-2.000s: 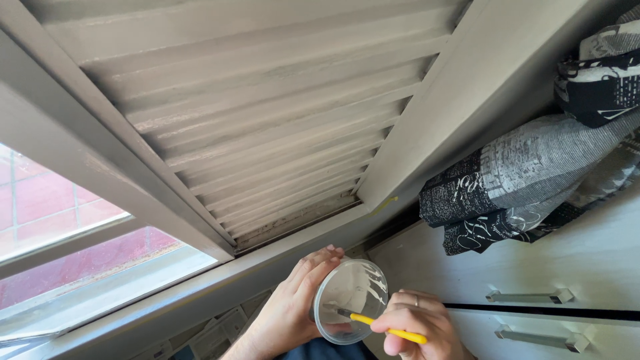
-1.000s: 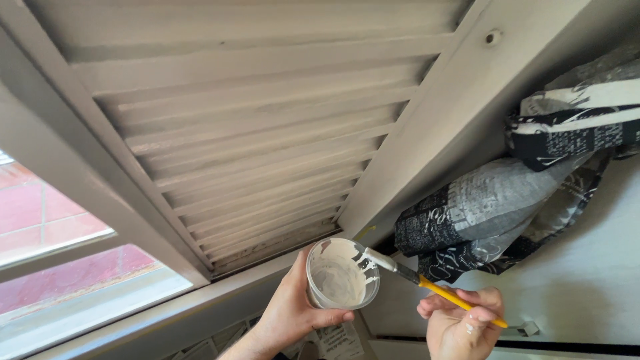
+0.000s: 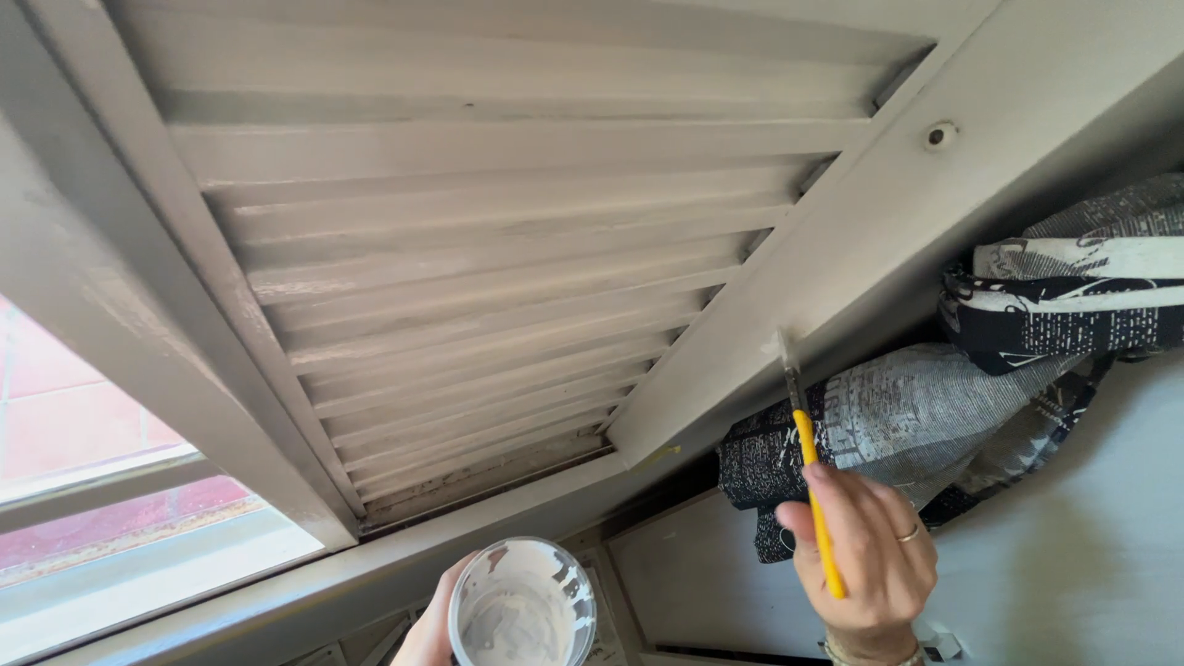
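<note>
Low in the view, my left hand (image 3: 433,620) holds a clear plastic cup (image 3: 523,606) from its left side; pale paint lies inside and streaks its wall. My right hand (image 3: 865,546) grips a paintbrush (image 3: 812,462) by its yellow handle. The bristles touch the right-hand stile of a light-coloured louvered shutter (image 3: 786,277), where a small whitish patch of paint shows at the tip. The shutter's slats (image 3: 518,203) run across to the left of the brush. Part of my left hand is hidden behind the cup and cut off by the frame.
A bundled black, grey and white patterned cloth (image 3: 888,416) hangs just right of the brush. A white drawer front (image 3: 1045,518) stands behind my right hand. At the left is a window frame (image 3: 157,342) with pink tiles outside. A round fitting (image 3: 939,137) protrudes from the stile.
The brush was inside the cup, then beside its rim with paint on the bristles; now it touches the shutter's stile. My right hand has moved away from the cup.
</note>
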